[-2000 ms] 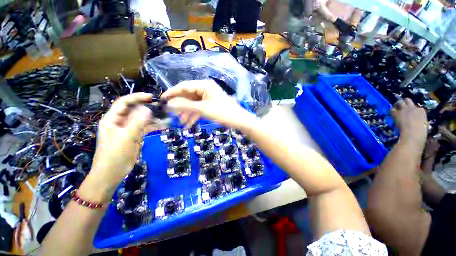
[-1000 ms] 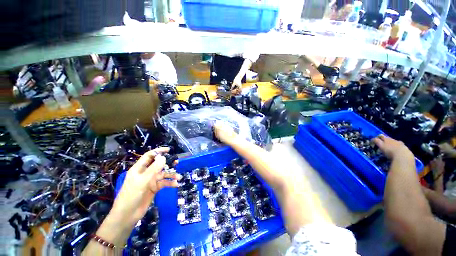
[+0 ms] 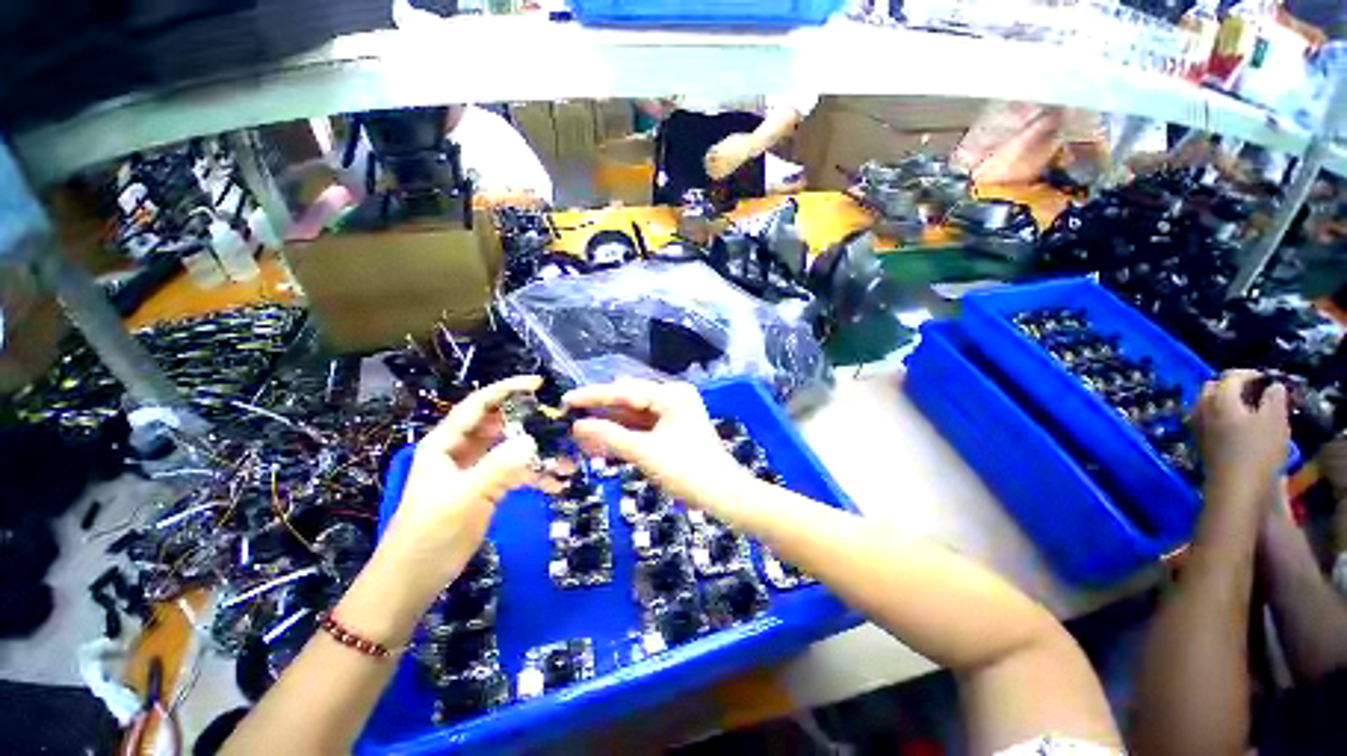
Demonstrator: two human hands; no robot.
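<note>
My left hand (image 3: 480, 465) holds a small dark camera module (image 3: 535, 420) in its fingertips above the back left of the blue plastic tray (image 3: 805, 455). My right hand (image 3: 650, 443) is beside it, fingertips pinched at the module's right side. Whether a separate small piece is between them is too small to tell. In the tray, camera modules with round black centres stand in rows, several at the left edge (image 3: 465, 650) and several at the middle and right (image 3: 672, 576). My right forearm covers part of the right rows.
A crumpled clear plastic bag (image 3: 635, 318) lies behind the tray. Tangled cable leads (image 3: 281, 495) are heaped at left, near a cardboard box (image 3: 392, 281). Stacked blue trays (image 3: 1019, 458) stand at right, with another person's hands (image 3: 1241, 428) beside them. A white shelf (image 3: 665, 71) spans overhead.
My right hand has come back from the plastic bag to the module at my left hand's fingertips. The camera view has tilted down a little. The neighbour's hand has lifted from the stacked tray's modules.
</note>
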